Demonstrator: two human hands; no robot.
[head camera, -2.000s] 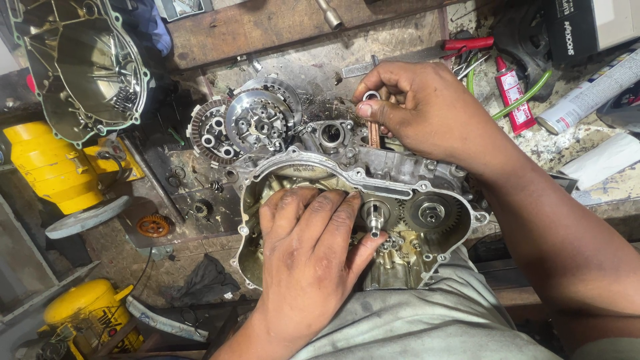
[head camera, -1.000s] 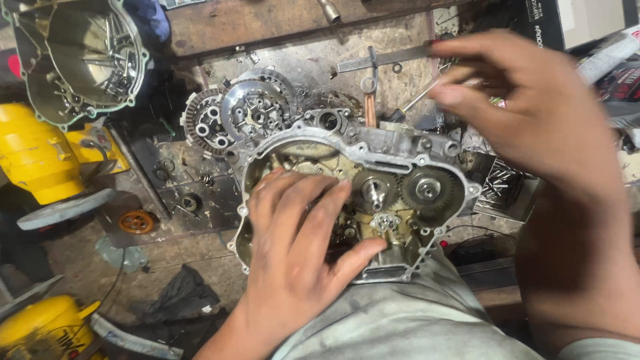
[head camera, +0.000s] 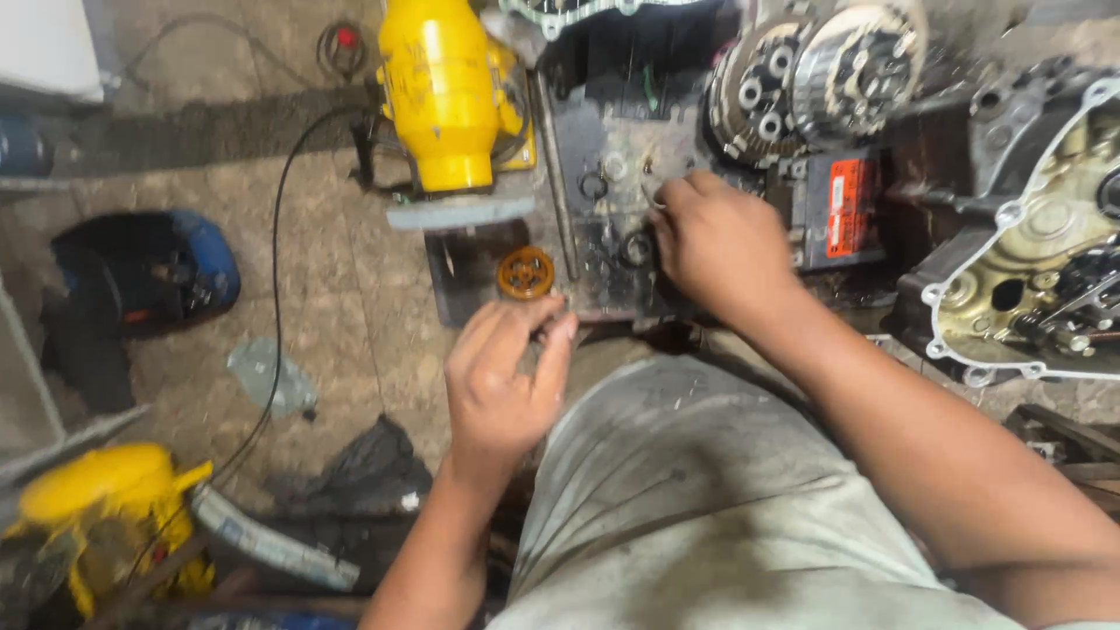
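Observation:
My left hand (head camera: 507, 376) is below the orange round part (head camera: 526, 272), its thumb and fingertips close together around something small and dark that I cannot make out. My right hand (head camera: 722, 241) reaches over the dark bench surface, fingers curled down among small metal rings; a small thin piece shows at its fingertips, and whether it is gripped is unclear. A dark ring (head camera: 593, 184) lies left of that hand. Clutch plates and a clutch basket (head camera: 759, 101) are above it. The open engine crankcase (head camera: 1041, 219) is at the right, touched by neither hand.
A yellow power tool with a grey disc (head camera: 446, 96) stands at the upper left of the bench, beside a metal rod (head camera: 556, 175). A battery with an orange label (head camera: 849, 210) sits left of the crankcase. Another yellow machine (head camera: 105, 499) and a black cable (head camera: 278, 262) are at the left.
The view has swung far to the left. My left hand has come off the crankcase to beside the orange part. My right hand has moved from the far side of the crankcase to the small rings.

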